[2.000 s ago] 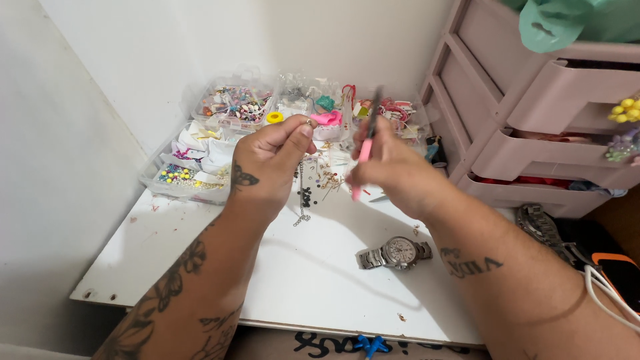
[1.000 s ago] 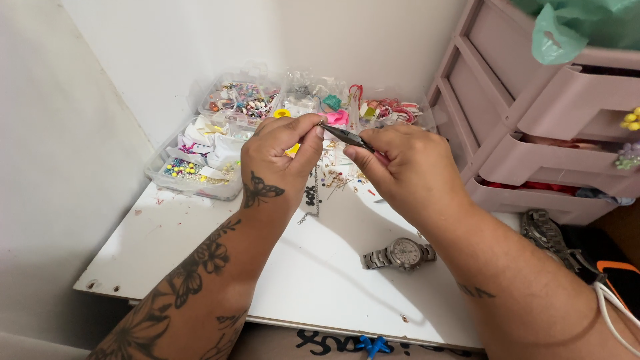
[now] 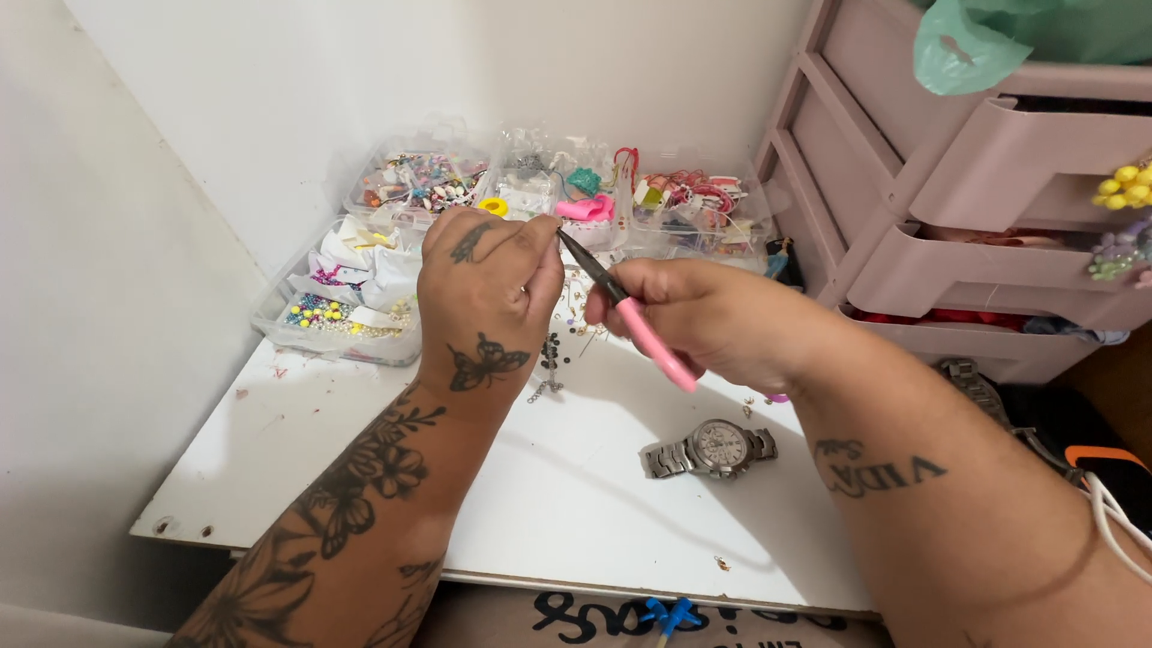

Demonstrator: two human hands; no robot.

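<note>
My right hand [image 3: 693, 315] grips pliers [image 3: 630, 315] with a pink handle and dark, narrow jaws. The tips of the jaws touch or nearly touch the pinched fingertips of my left hand [image 3: 490, 279]; what those fingers pinch is too small or hidden to name. Below my left hand, a small chain with dark beads [image 3: 549, 369] lies on the white board. Nearer to me lies a metal wristwatch [image 3: 715, 450] with a link band. Small gold-coloured findings [image 3: 576, 315] are scattered between the hands, partly hidden by them.
Clear plastic boxes of beads [image 3: 337, 315], cords [image 3: 697, 198] and craft pieces stand along the back and left of the white board [image 3: 576, 504]. A pink plastic drawer unit [image 3: 981, 270] rises at the right. A white cable [image 3: 1111, 513] lies by my right forearm.
Two seconds ago the pliers were blurred and upright, apart from my left hand. One second ago they were at my left fingertips, more level; now the pink handle slants down to the right.
</note>
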